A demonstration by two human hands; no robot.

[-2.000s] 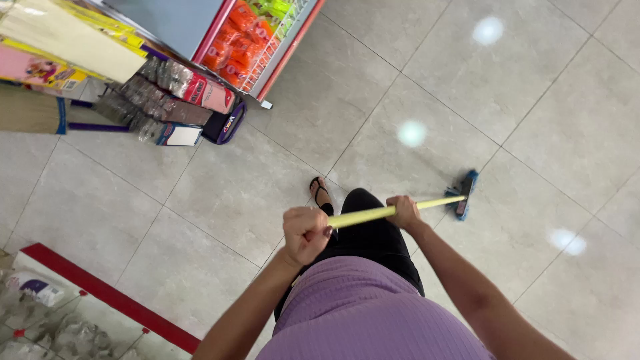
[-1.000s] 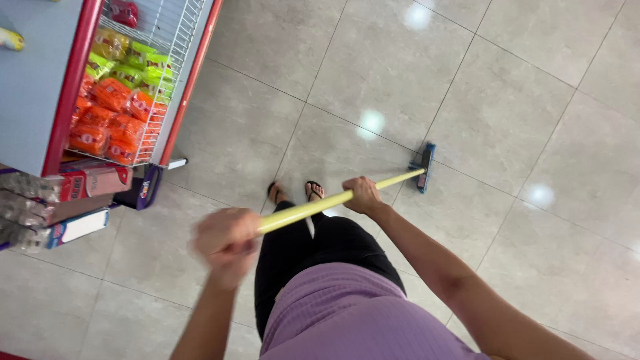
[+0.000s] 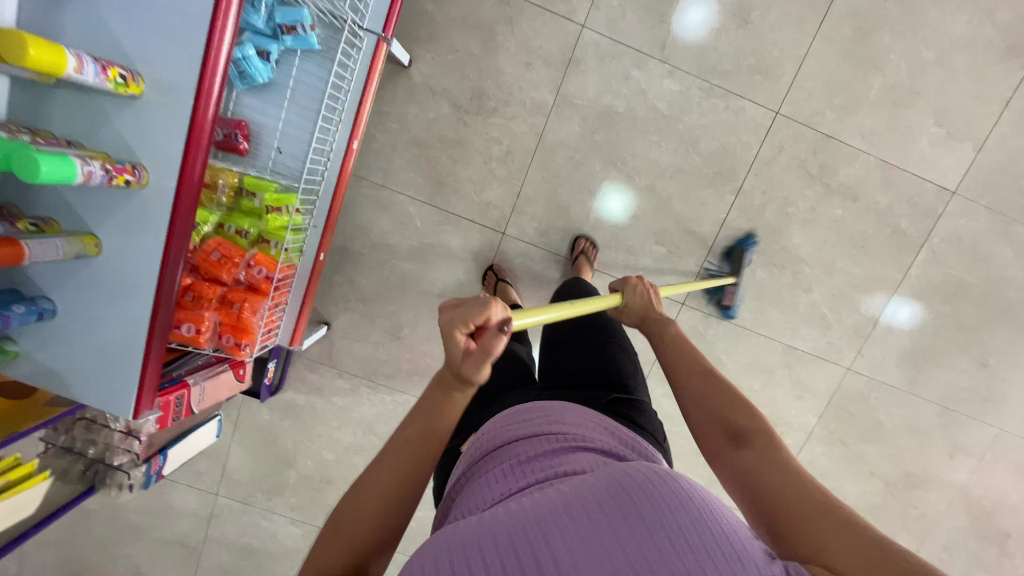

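My left hand (image 3: pixel 474 340) is closed around the top end of a yellow broom handle (image 3: pixel 566 310), in front of my thighs. Farther down the same handle, my right hand (image 3: pixel 638 302) grips it with curled fingers. The handle slants away to the right and ends at a broom head (image 3: pixel 731 276) with blue bristles, which is at the grey tiled floor (image 3: pixel 864 264) to the right of my feet.
On the left stands a shelf unit with a red edge (image 3: pixel 186 208), holding spray cans (image 3: pixel 88 170) and a wire basket (image 3: pixel 320 152) of wrapped packets (image 3: pixel 220 260). Its feet (image 3: pixel 317 335) stick out over the floor. Hanging packs (image 3: pixel 188 448) are at lower left. My sandalled feet (image 3: pixel 584 254) are near the middle.
The view has shifted along the shelf unit, so more of it shows. Both hands keep hold of the broom handle throughout. My feet have changed position on the floor.
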